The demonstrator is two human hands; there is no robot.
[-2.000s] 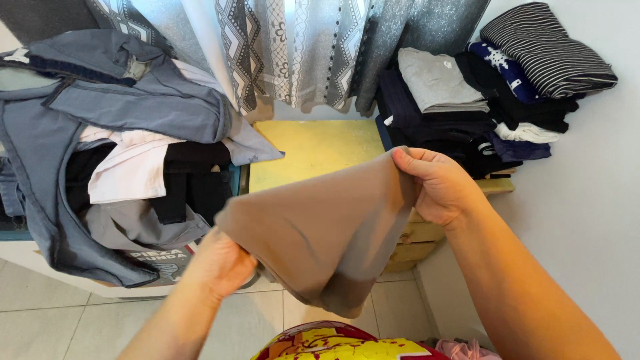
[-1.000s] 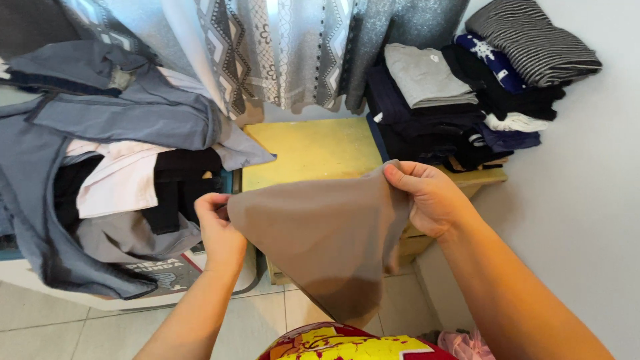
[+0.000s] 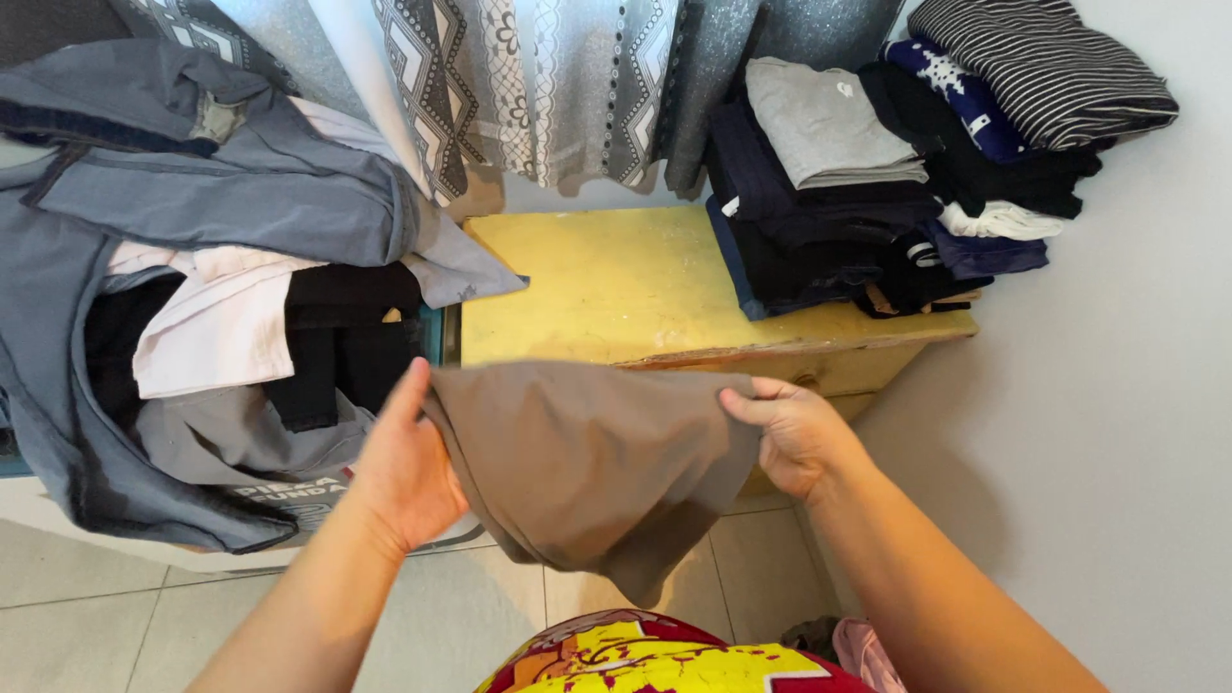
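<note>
A brown piece of cloth [image 3: 597,462], perhaps a garment, hangs between my two hands in front of the yellow wooden dresser. My left hand [image 3: 412,467] grips its upper left edge, thumb on top. The upper right corner is pinched between the thumb and fingers of my right hand [image 3: 797,431]. The lower part of the cloth droops in soft folds above the floor. Beyond it shows the dresser's yellow top [image 3: 597,279]. Which kind of garment the cloth is, I cannot tell.
Folded clothes [image 3: 837,212] are stacked at the dresser's right end, beside a striped folded garment [image 3: 1049,72]. Loose clothes, including a grey-blue garment [image 3: 241,192], lie heaped at the left. A patterned curtain [image 3: 558,87] hangs behind. A white wall [image 3: 1116,404] stands on the right.
The cloth hung lopsided from a raised right corner; its top edge is now nearly level between my hands. Both hands have kept hold of it.
</note>
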